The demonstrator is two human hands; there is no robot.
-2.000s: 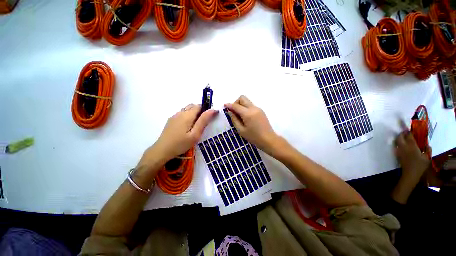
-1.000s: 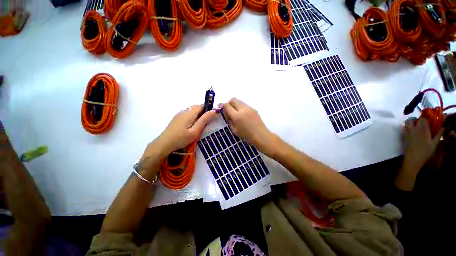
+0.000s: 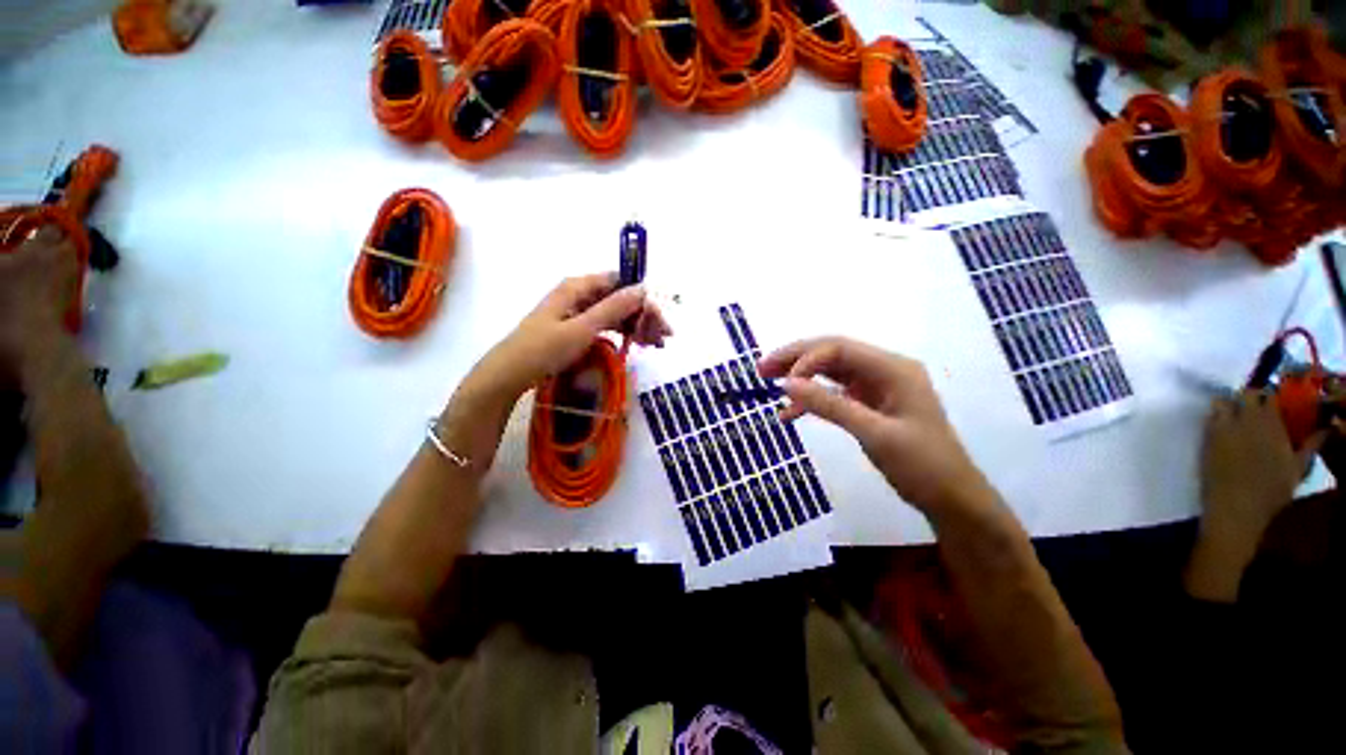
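My left hand (image 3: 586, 328) grips a black plug (image 3: 632, 254), held upright with its tip pointing away from me. The plug's orange cord bundle (image 3: 577, 443) lies on the table just below this hand. My right hand (image 3: 849, 398) is over the upper right part of the label sheet (image 3: 738, 469). Its thumb and forefinger are at a small black strip, a label, over the sheet. The sheet is white with rows of black labels; its top row has gaps, with a short piece standing at the upper edge.
A single cord bundle (image 3: 402, 264) lies at left, near a yellow-green strip (image 3: 180, 370). More bundles (image 3: 598, 74) lie along the far side and at right (image 3: 1156, 162). Other label sheets (image 3: 1042, 317) lie right of centre. Other people's hands (image 3: 1252, 456) are at both sides.
My right hand has moved away from the plug, right and down to the label sheet. My left hand still holds the plug. The view has shifted, and a person's hands with orange cord now show at left.
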